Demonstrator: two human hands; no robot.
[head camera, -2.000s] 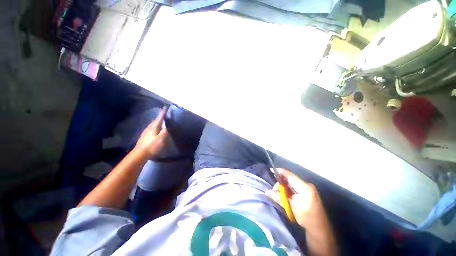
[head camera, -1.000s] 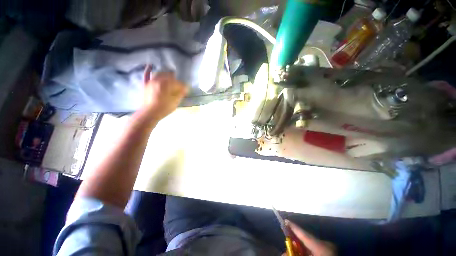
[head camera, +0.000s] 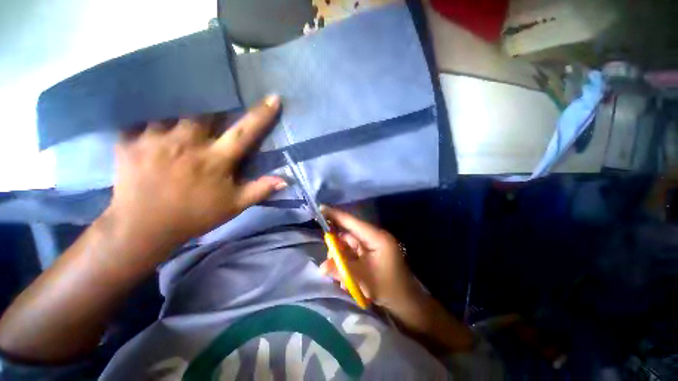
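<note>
A blue-grey garment panel (head camera: 349, 74) lies on the white table and over its near edge. A dark navy band (head camera: 357, 138) crosses it, and a darker cloth part (head camera: 149, 85) lies at its left. My left hand (head camera: 178, 167) lies spread flat on the panel, index fingertip near the middle seam, thumb near the scissors. My right hand (head camera: 368, 260) holds the scissors (head camera: 345, 269) by the yellow-orange handles. The blades point up and left over the panel, tips near the dark band. Whether the tips touch the cloth cannot be told.
A red cloth (head camera: 476, 16) lies at the top, beside part of the machine bed. A light blue rag (head camera: 569, 130) hangs over the right end of the white table (head camera: 498, 126). The grey shirt with a green ring (head camera: 275, 320) is close below the panel.
The panel now lies in front of me. My left hand has come back from the cloth heap at the far side onto it. My right hand has brought the scissors up over the panel.
</note>
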